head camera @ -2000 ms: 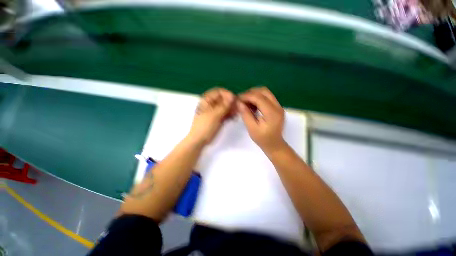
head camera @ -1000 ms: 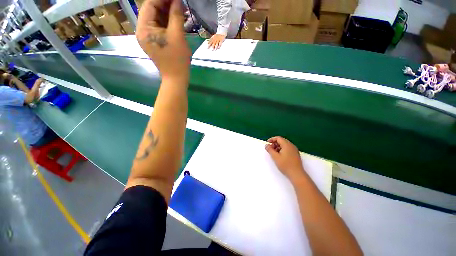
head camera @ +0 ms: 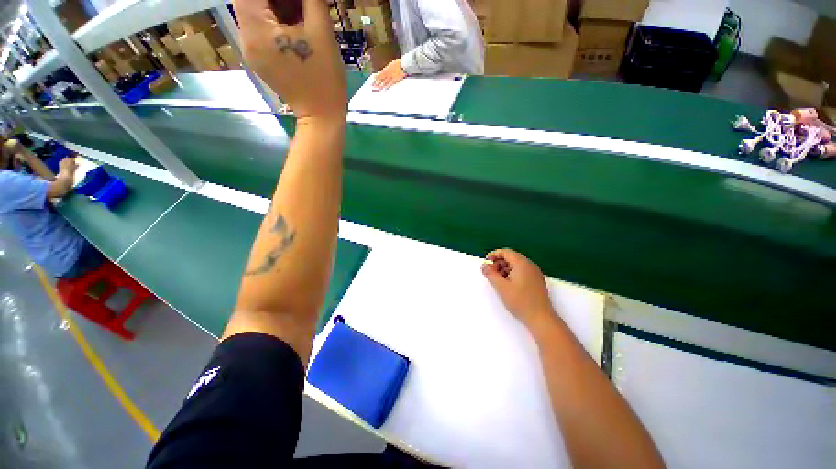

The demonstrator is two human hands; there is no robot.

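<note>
My left hand [head camera: 293,55] is raised at the top of the view, its fingers cut off by the upper edge, so what it holds cannot be seen. My right hand [head camera: 517,284] rests low over the far edge of the white board [head camera: 449,348], fingers curled, with a tiny pale piece showing at the fingertips. It is too small to identify. A blue zip pouch [head camera: 358,372] lies on the board's left part, a small dark loop at its corner.
The green conveyor belt [head camera: 550,220] runs beyond the board. A person in grey [head camera: 438,41] has a hand on a white sheet across it. Pink-white cords [head camera: 786,137] lie far right. A person in blue [head camera: 37,220] sits at left near a red stool [head camera: 105,298]. A pale post [head camera: 119,101] stands left.
My left hand has gone from beside my right hand over the board to high above, rising slightly more since the last frame. My right hand moved right and down in view, then stayed nearly still.
</note>
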